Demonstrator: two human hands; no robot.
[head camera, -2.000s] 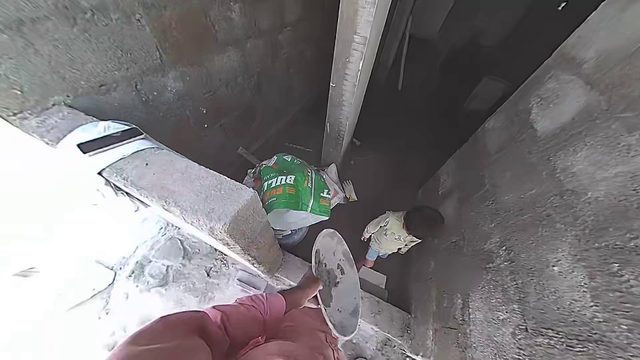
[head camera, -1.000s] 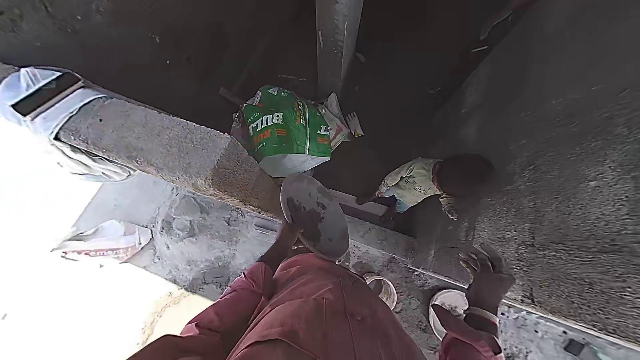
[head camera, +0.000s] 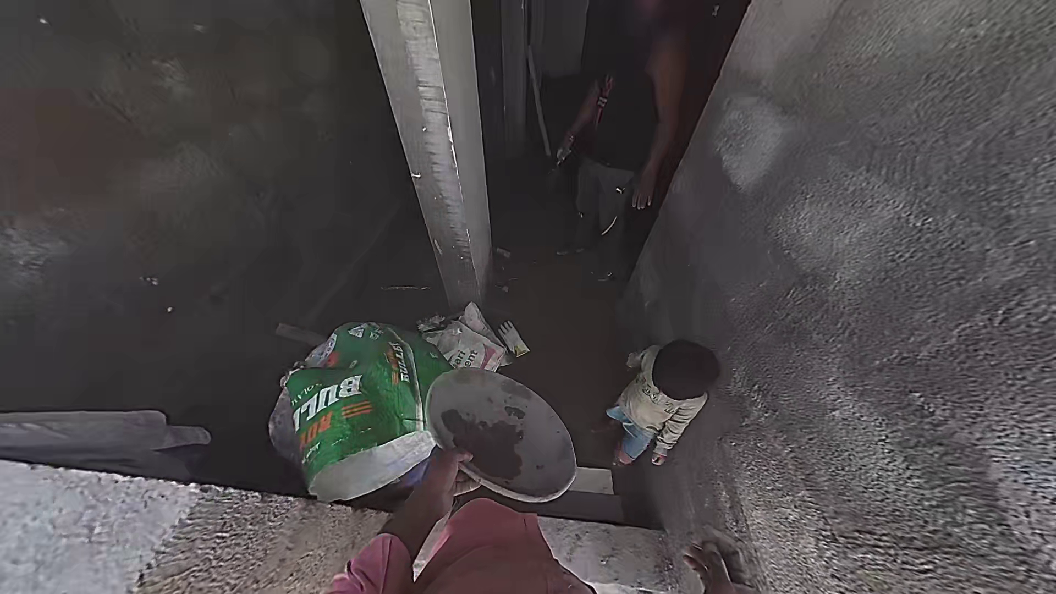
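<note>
My left hand (head camera: 450, 477) grips the near left rim of a shallow, round, grey pan (head camera: 502, 435) with dark wet patches on its surface. Just beyond the pan, to the left, lies a bulging green and white woven sack (head camera: 371, 388). My right hand (head camera: 711, 564) is at the bottom edge of the view, partly cut off, beside the foot of the rough wall at right; its fingers are apart and I see nothing in it.
A small person (head camera: 664, 396) stands low by the right plastered wall (head camera: 891, 313). Another person (head camera: 623, 124) stands farther back in the dark passage. A concrete post (head camera: 437, 148) rises behind torn cement bags (head camera: 470, 342). A rough masonry ledge (head camera: 256, 536) crosses the near left.
A person now shows in the back passage. The small person has turned and stands more upright. The pan stays in my left hand. The view has shifted.
</note>
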